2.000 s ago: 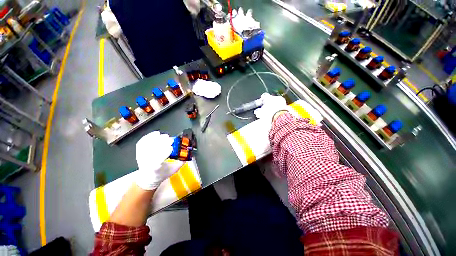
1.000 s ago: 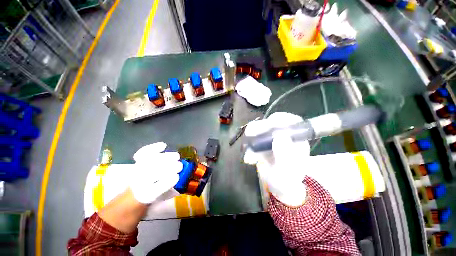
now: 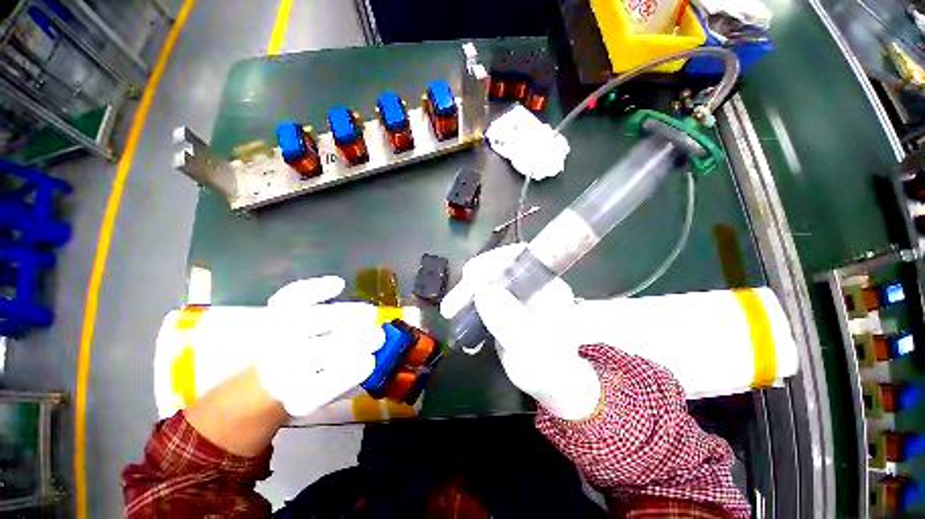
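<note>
My left hand (image 3: 323, 350), in a white glove, holds a blue-topped coil with copper windings (image 3: 404, 367) above the left armrest. My right hand (image 3: 527, 319), also gloved, grips the lower part of a grey translucent glue syringe (image 3: 609, 198). The syringe slants, with its lower end near the coil and its green cap (image 3: 678, 137) up at the right. The syringe's tip is hard to make out. A small black block (image 3: 431, 278) lies on the mat between the hands, and a black-topped coil (image 3: 464, 195) lies behind it.
A metal fixture (image 3: 350, 182) with several blue-topped coils stands at the back left. A crumpled white cloth (image 3: 527, 140), yellow bin (image 3: 649, 35) and clear hose (image 3: 609, 91) are at the back. Padded armrests (image 3: 700, 345) line the front. Filled fixtures sit on the right conveyor (image 3: 791, 132).
The syringe has been picked up and swung so its lower end points down toward the coil; its green cap is now clearly visible. The left hand still holds the coil. The view has shifted.
</note>
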